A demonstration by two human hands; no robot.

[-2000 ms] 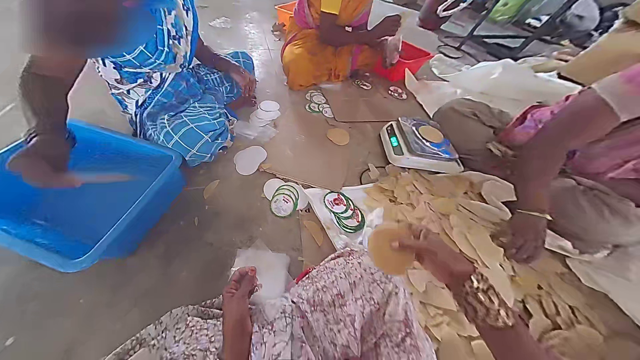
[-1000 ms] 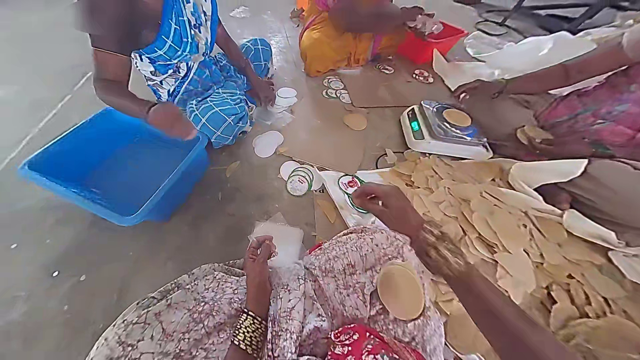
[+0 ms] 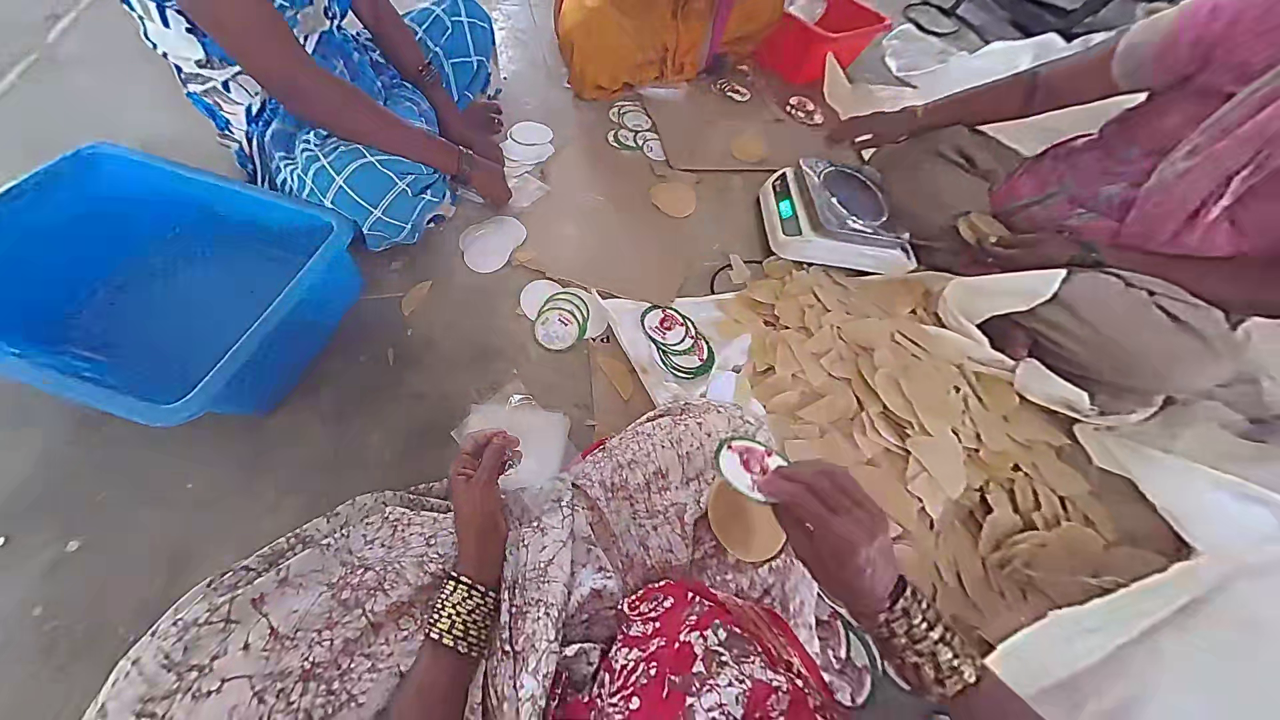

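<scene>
My right hand (image 3: 835,535) pinches a round printed label (image 3: 748,468) with a green rim, above my lap. Beneath it a thin tan disc (image 3: 745,525) lies on the patterned cloth; whether my fingers touch it is unclear. With closed fingertips my left hand (image 3: 485,485) holds the edge of clear plastic bags (image 3: 530,440) beside my left knee. More green-rimmed labels (image 3: 678,340) are fanned out on a white sheet, and another small stack (image 3: 561,320) sits left of them. A large heap of tan discs (image 3: 920,430) spreads to my right.
A blue plastic tub (image 3: 170,270) stands at the left. A digital scale (image 3: 830,215) is beyond the heap, near a person in pink (image 3: 1150,150). Another person in blue (image 3: 350,130) handles white discs (image 3: 527,143). Farther back are cardboard (image 3: 720,125) and a red tub (image 3: 820,40).
My right hand has moved from the label stack back over my lap with a label. The disc has gone from the scale. The person in blue no longer reaches over the blue tub.
</scene>
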